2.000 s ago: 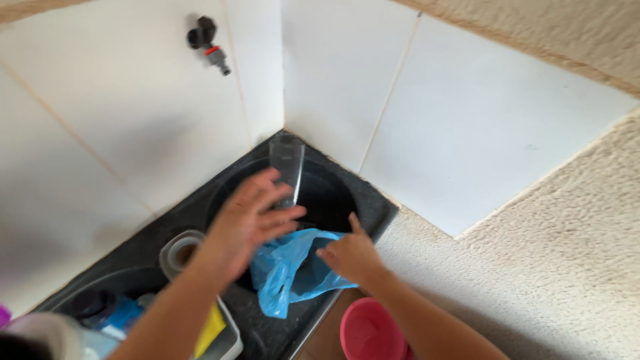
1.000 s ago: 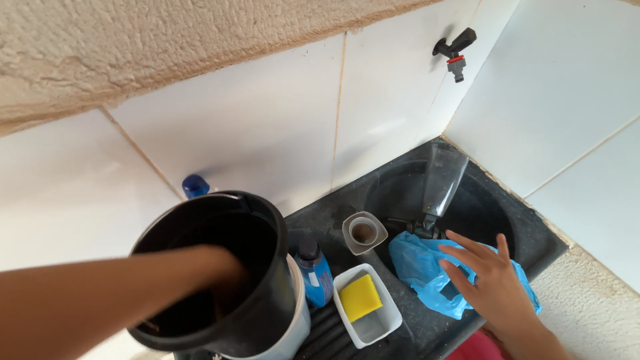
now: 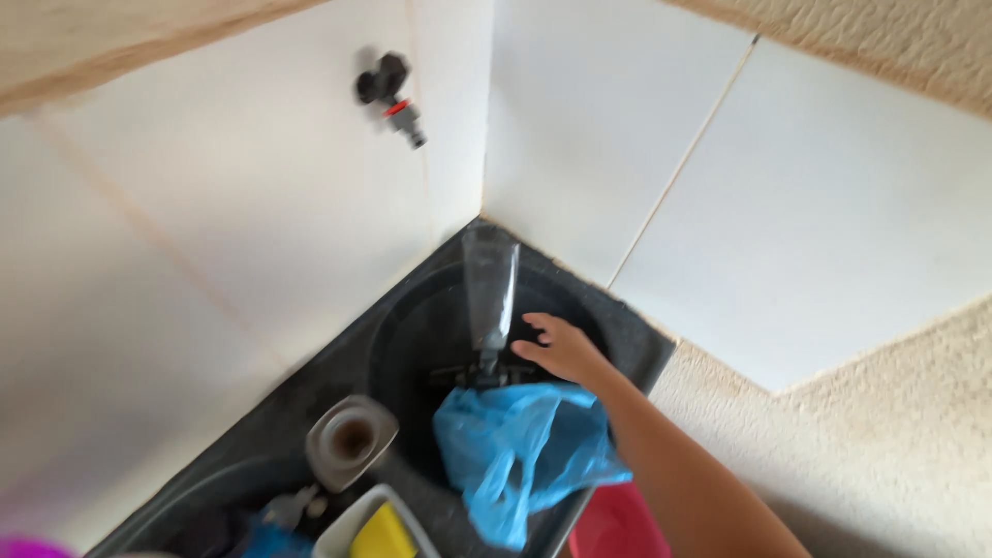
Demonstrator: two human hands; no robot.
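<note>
My right hand (image 3: 559,346) reaches over the black sink basin (image 3: 403,325) with its fingers apart and nothing in them. Just left of its fingertips, a clear tapered plastic piece (image 3: 490,294) stands tilted in the basin, joined to a dark fitting (image 3: 488,372). Below the hand, a blue plastic bag (image 3: 504,442) lies crumpled over the basin's near edge. My left hand is outside the view. Left of the bag sits a squarish container (image 3: 318,446) with a round cup and brown residue inside.
A black tap (image 3: 387,81) with a grey hose connector juts from the white tiled wall. A white tub (image 3: 341,527) with a yellow sponge (image 3: 384,535) and a blue bottle (image 3: 275,539) stand at the lower left. A pink container (image 3: 620,523) is below the sink's front edge.
My left hand, inside a black bucket one second ago, is out of view, as is the bucket. My right hand has moved from the blue bag towards the clear piece. The view has swung right.
</note>
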